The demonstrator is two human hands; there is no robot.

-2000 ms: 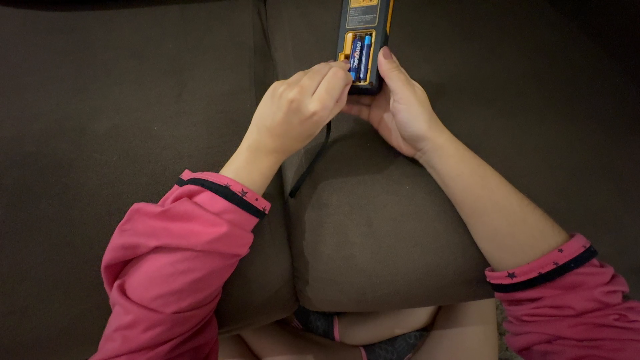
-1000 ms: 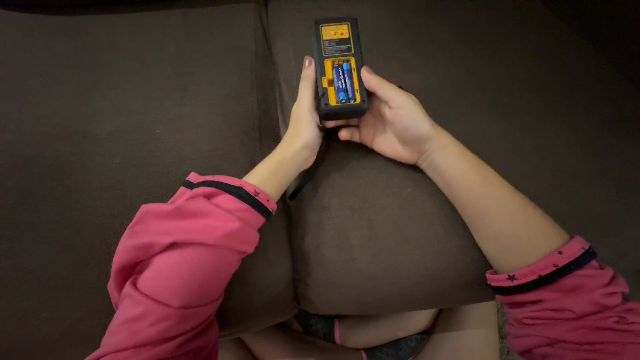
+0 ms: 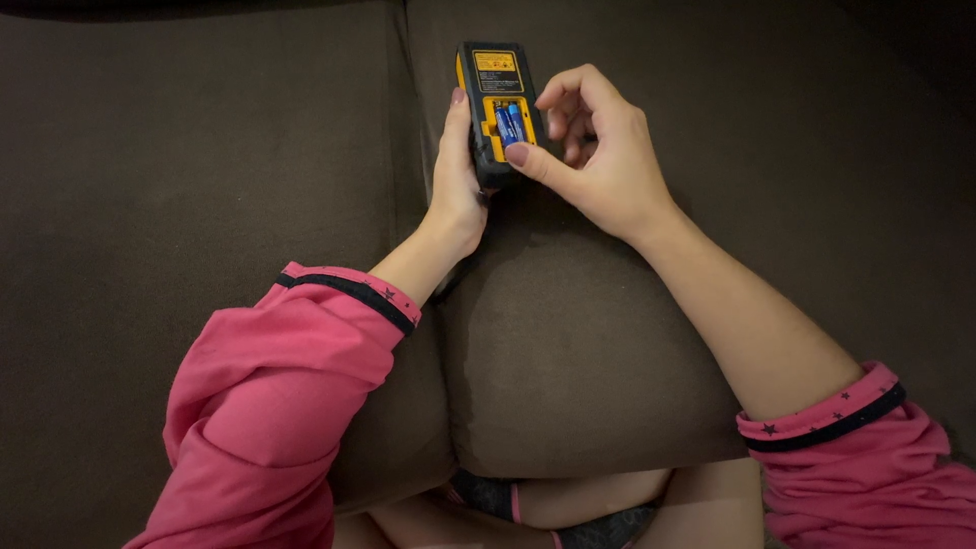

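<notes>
My left hand (image 3: 457,179) holds a black and yellow handheld electronic device (image 3: 497,85) from its left side, thumb along the edge. The back of the device faces up, with a printed label and an uncovered yellow battery compartment (image 3: 489,114). Two blue batteries (image 3: 508,122) lie side by side in it, a little slanted. My right hand (image 3: 602,145) is at the right of the device; its thumb tip is at the lower end of the batteries, and its other fingers are curled apart, holding nothing. A dark wrist strap (image 3: 450,284) hangs below my left hand, partly hidden.
Brown upholstered seat cushions (image 3: 579,343) lie under the hands, with a seam (image 3: 442,381) running between them. My bare legs and dark patterned shorts (image 3: 602,528) show at the bottom edge.
My left hand, at the batteries two seconds ago, now grips the device's side. My right hand has let go of the device's right side and brought its thumb to the batteries.
</notes>
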